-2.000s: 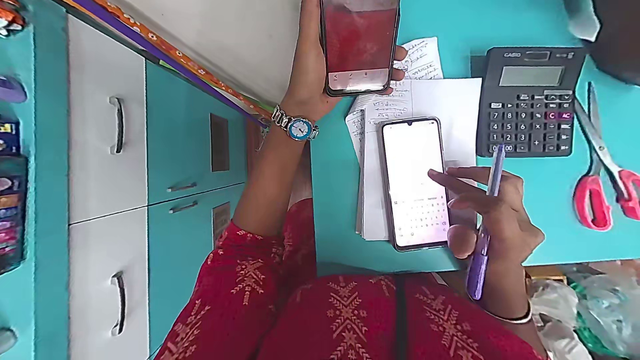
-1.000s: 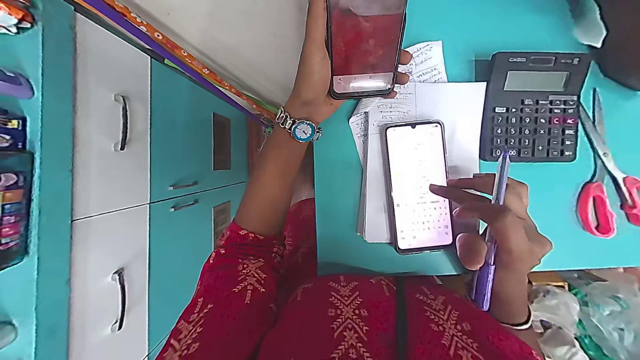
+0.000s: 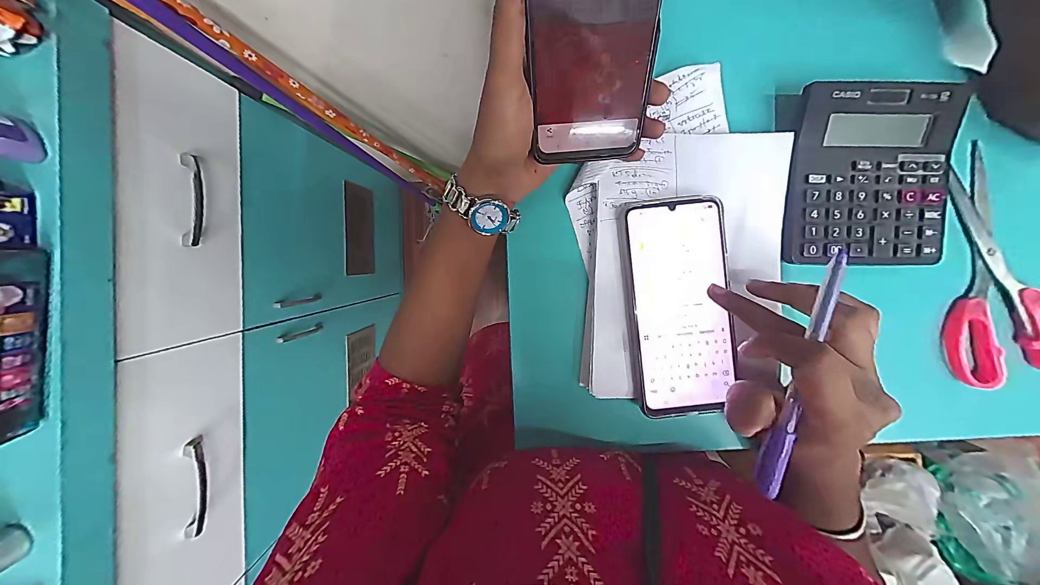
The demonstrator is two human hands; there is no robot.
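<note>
My left hand (image 3: 520, 122), with a steel-banded wristwatch (image 3: 489, 217) below it, holds a dark smartphone (image 3: 593, 81) whose screen is mostly red. A second smartphone (image 3: 681, 305) lies on a stack of white paper sheets (image 3: 751, 187), its bright screen showing a keyboard. My right hand (image 3: 821, 374) grips a purple pen (image 3: 782, 447) between its fingers, tip pointing up toward the calculator. One fingertip is over the right edge of the lying phone's screen; whether it touches cannot be told. Handwritten paper (image 3: 699, 97) sticks out behind the held phone.
A black Casio calculator (image 3: 877, 171) lies on the turquoise table (image 3: 552, 325), with red-handled scissors (image 3: 975, 341) right of it. Plastic bags (image 3: 975, 504) are below the table's edge at bottom right. White and turquoise drawers (image 3: 179, 244) stand at left. A dark object (image 3: 1011, 65) is at top right.
My right index finger has shifted slightly from its earlier place over the lying phone's screen toward the screen's right edge. My left hand still holds its phone.
</note>
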